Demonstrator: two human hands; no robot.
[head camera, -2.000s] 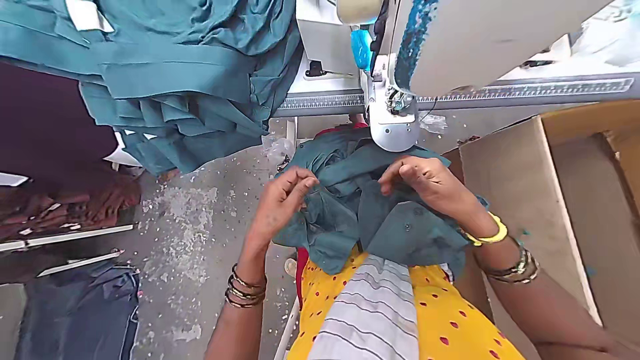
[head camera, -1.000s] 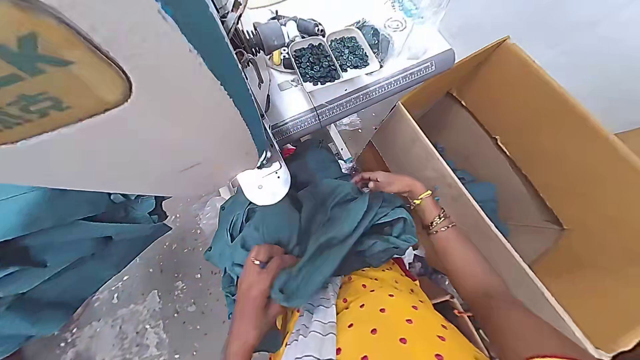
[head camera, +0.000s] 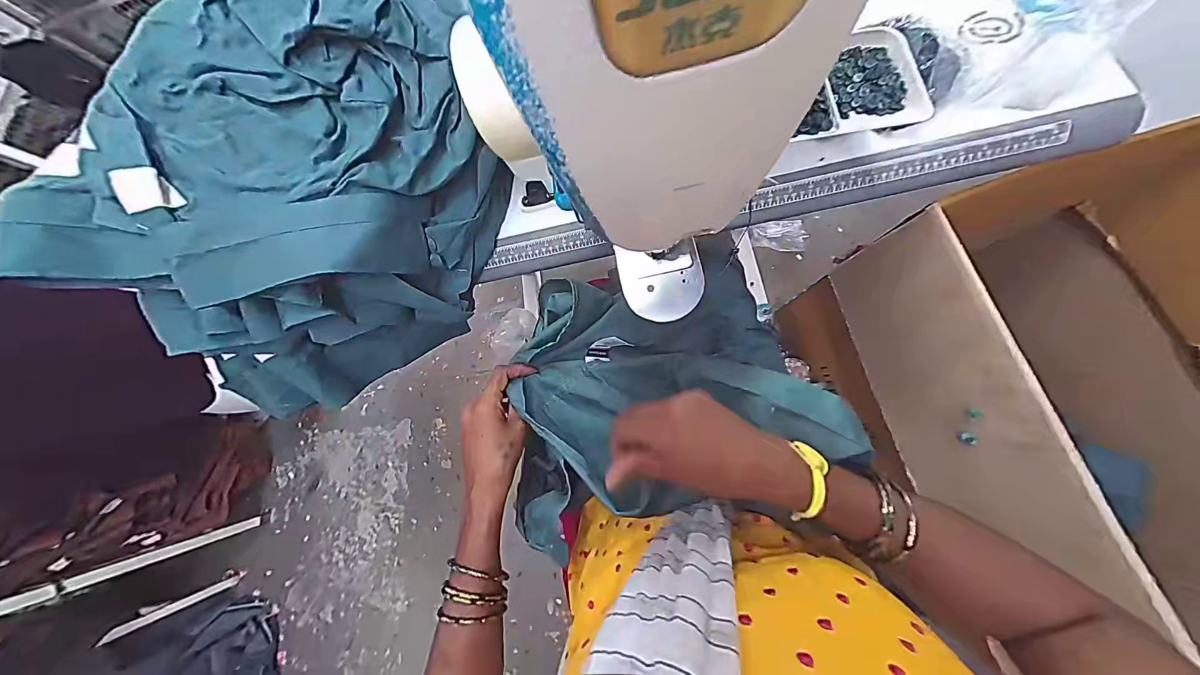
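A teal garment (head camera: 694, 375) with a small neck label lies over my lap, under the white head of a sewing machine (head camera: 675, 122). My left hand (head camera: 497, 427) pinches the garment's left edge between thumb and fingers. Over the middle of the cloth is my right hand (head camera: 689, 445), blurred, its fingers curled; whether it grips any fabric cannot be told. The machine's rounded white lower plate (head camera: 661, 286) rests close above the collar area.
A pile of teal garments (head camera: 309, 187) hangs over the table at left. Trays of dark buttons (head camera: 872, 84) sit behind the ruler-marked table edge (head camera: 909, 169). An open cardboard box (head camera: 947, 375) stands at right, teal cloth inside. Dark clothes lie lower left.
The garment, bunched in the earlier frames, is now spread wider with its neck label showing. My left hand has moved to its left edge. The view has swung back left since a second ago.
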